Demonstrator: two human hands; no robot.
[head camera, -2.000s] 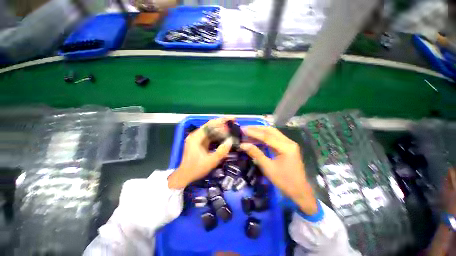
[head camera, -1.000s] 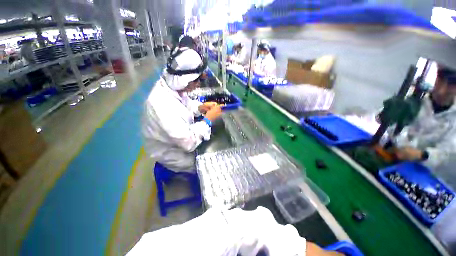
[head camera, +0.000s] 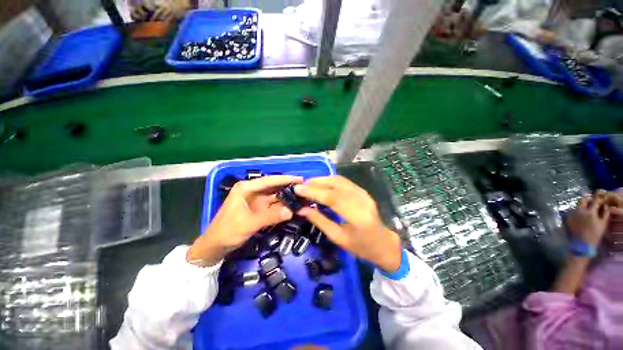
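Note:
My left hand (head camera: 240, 213) and my right hand (head camera: 355, 217) meet above the blue parts tray (head camera: 311, 328). Between their fingertips they hold a small black housing (head camera: 290, 198). The fingers cover much of it, and no board or wire can be made out on it. Many loose black housings (head camera: 274, 277) lie in the tray under and below the hands, some with a silvery band. A bright blue band is on my right wrist.
Clear stacked trays (head camera: 51, 246) and a clear plastic box (head camera: 128, 208) are at left. A blister tray of green boards (head camera: 447, 219) is at right. Beyond runs the green conveyor (head camera: 239, 123) with scattered parts. A grey post (head camera: 382, 78) rises ahead. A person in pink (head camera: 580, 318) sits at right.
The view turned left along the line one second ago and is now back over the tray. Both hands are in view again, together on a black housing, as two seconds ago.

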